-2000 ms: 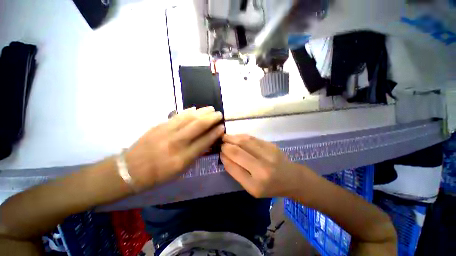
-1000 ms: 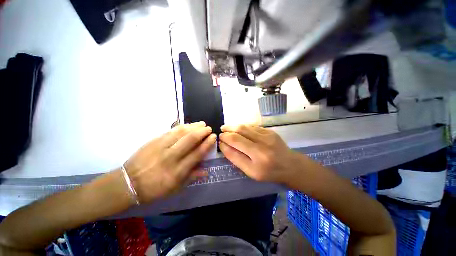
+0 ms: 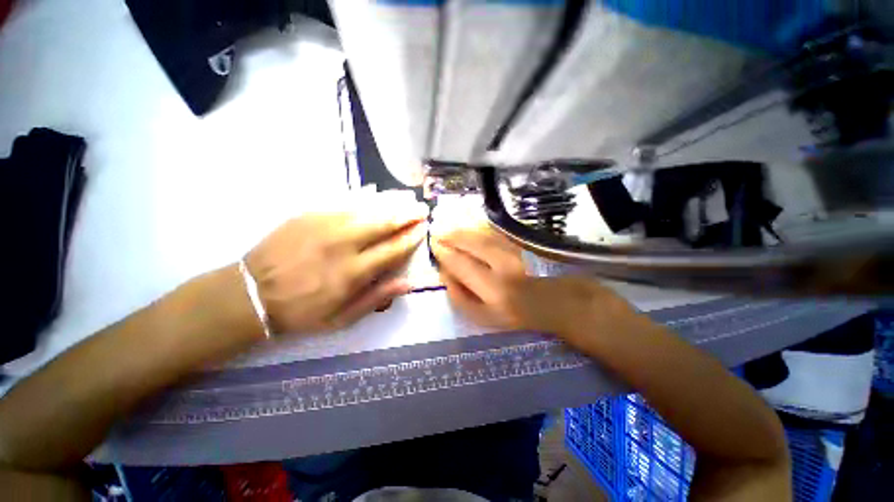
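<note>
The black fabric panel [image 3: 369, 147] lies on the sewing machine bed, mostly hidden by the machine head and my hands. My left hand [image 3: 328, 265] lies flat over it, fingertips close to the needle area. My right hand [image 3: 490, 275] is beside it with bent fingers at the panel's right edge; the fingertips of both hands almost meet. The white machine head [image 3: 471, 88] hangs just above. The metal parts around the presser foot [image 3: 451, 180] show under it, but the needle cannot be made out.
A folded black pile [image 3: 37, 230] lies at far left. A black piece with a small white mark [image 3: 191, 59] is at upper left. Black and white pieces [image 3: 701, 201] lie under the machine arm. The grey table edge [image 3: 323, 417] bears a ruler. A blue crate [image 3: 627, 441] stands below.
The view has shifted closer to the machine, whose head now fills more of the top. Both hands have moved forward with the panel, nearer the needle area, and less of the panel shows.
</note>
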